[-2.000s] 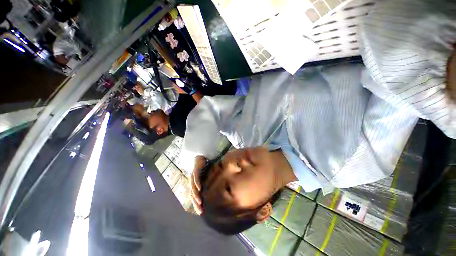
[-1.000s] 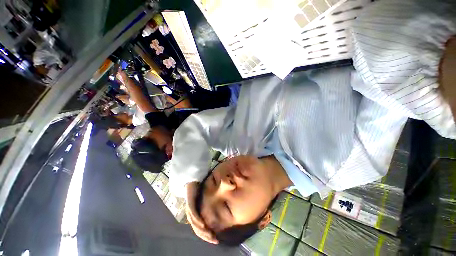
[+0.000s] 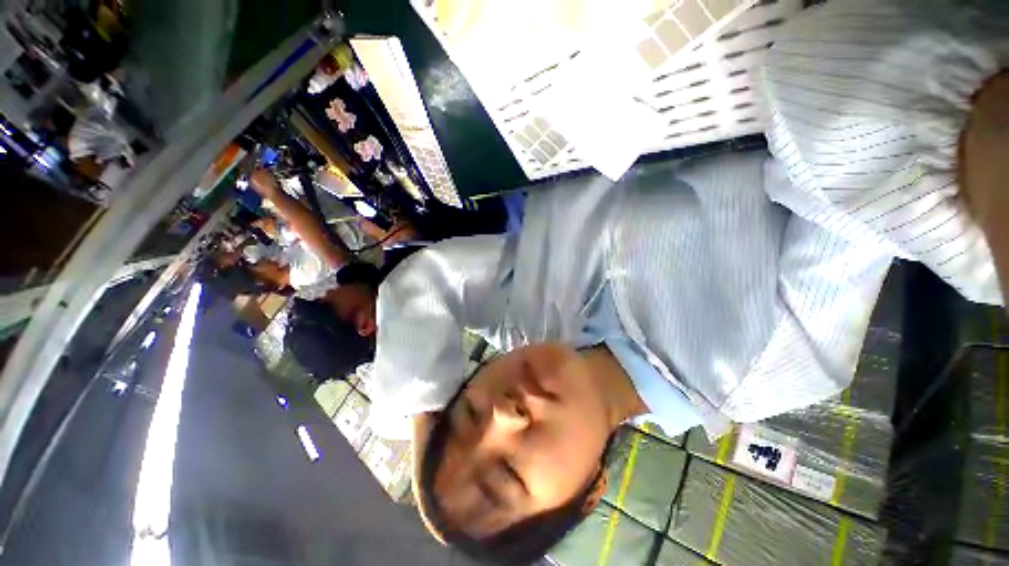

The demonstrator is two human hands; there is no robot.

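A large white die-cut sheet point(image 3: 708, 111) lies at the top of the view, with rows of small dark slots and grey-brown square patches. A blank white piece point(image 3: 622, 138) lies over it, one corner past its lower edge. A long white strip sheet point(image 3: 401, 111) lies to its left on the dark green surface. Neither of my hands can be made out as mine. A bare forearm, its hand cut off, shows at the right edge beside a striped sleeve.
A person in a striped smock point(image 3: 686, 276) fills the middle, head low in view. Another dark-haired person point(image 3: 326, 332) is behind. Wrapped cartons point(image 3: 775, 514) are stacked below. A curved metal post point(image 3: 105, 249) crosses the left. Pink-white shaped parts point(image 3: 341, 113) lie on black.
The view has shifted, so the sheets appear farther left. The smocked person's head sits lower, and the hand at that head is now mostly out of sight. The person behind has changed pose.
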